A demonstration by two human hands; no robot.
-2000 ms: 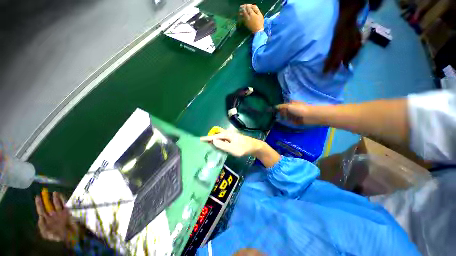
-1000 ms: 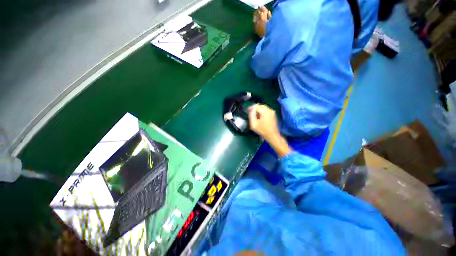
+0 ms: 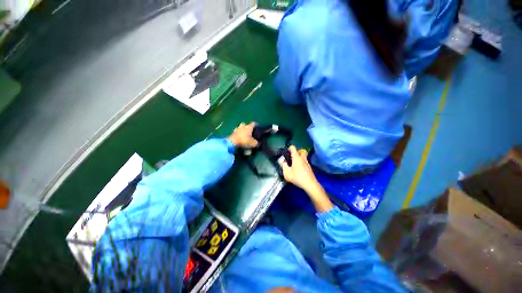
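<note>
A black loop with white patches (image 3: 265, 150), perhaps a strap or cable, is at the inner edge of the green bench. My left hand (image 3: 244, 135) grips its upper left side. My right hand (image 3: 299, 170) grips its right side, near the bench's front edge. A white and green retail box (image 3: 117, 189) lies at lower left, largely hidden under my left sleeve. The scale's panel (image 3: 213, 240) shows beside it, with yellow keys and red digits partly covered by the sleeve.
Another retail box (image 3: 203, 80) lies on the green belt (image 3: 146, 129) ahead. A person in a blue smock (image 3: 352, 91) sits close on a blue stool (image 3: 363, 189). Brown cartons (image 3: 475, 229) with clear plastic stand on the floor at right. Part of another box (image 3: 267, 18) shows at the top.
My left hand has left the retail box and reached forward across it to the black loop. My right hand stays at the loop. The view has shifted, and the person's hand is now hidden.
</note>
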